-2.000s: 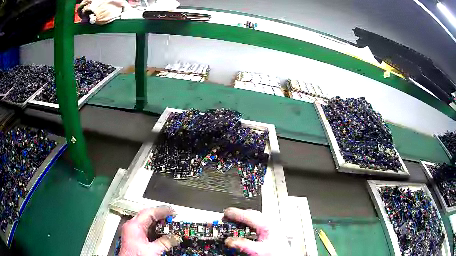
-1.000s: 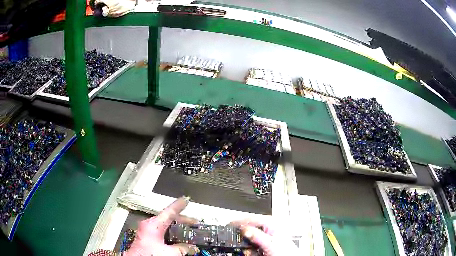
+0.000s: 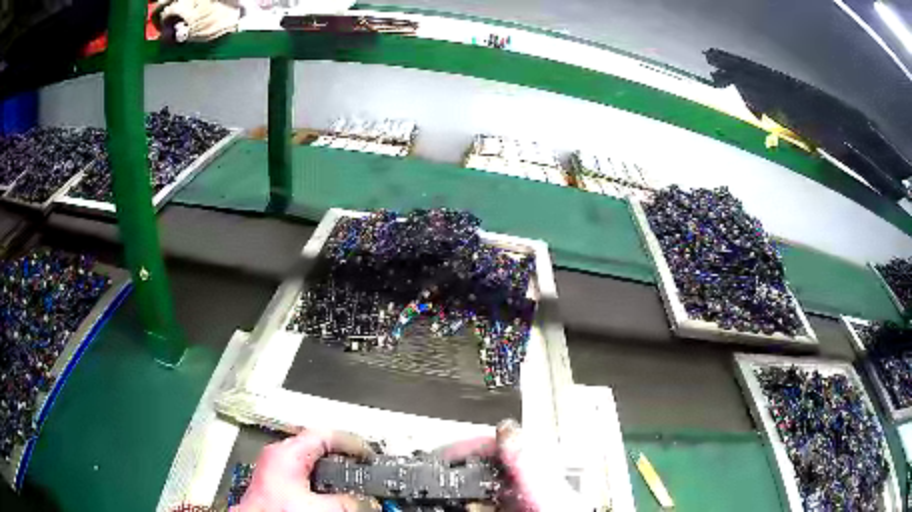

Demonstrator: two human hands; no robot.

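A dark circuit board strip (image 3: 410, 478) is held level between both hands at the bottom centre, its flat dark face with pale dots showing. My left hand (image 3: 295, 472) grips its left end, and my right hand (image 3: 508, 468), blurred, grips its right end. The hands are over the near rim of the white work tray (image 3: 350, 412). In that tray a board pile (image 3: 410, 255) fills the far part, and the dark ribbed bottom shows in the near part. A lower tray (image 3: 195, 455) lies under it, with boards partly hidden by my hands.
A yellow-handled tool (image 3: 654, 480) lies right of the work tray. Full trays stand right (image 3: 682, 325), lower right (image 3: 762, 420) and back left (image 3: 190, 180). A blue-edged tray (image 3: 75, 355) is at left. A green post (image 3: 130, 190) rises left, and a green shelf (image 3: 560, 85) crosses overhead.
The strip has turned from its component side to its flat dark face. Since a second ago my left index finger has come down onto the strip. The camera view has shifted slightly.
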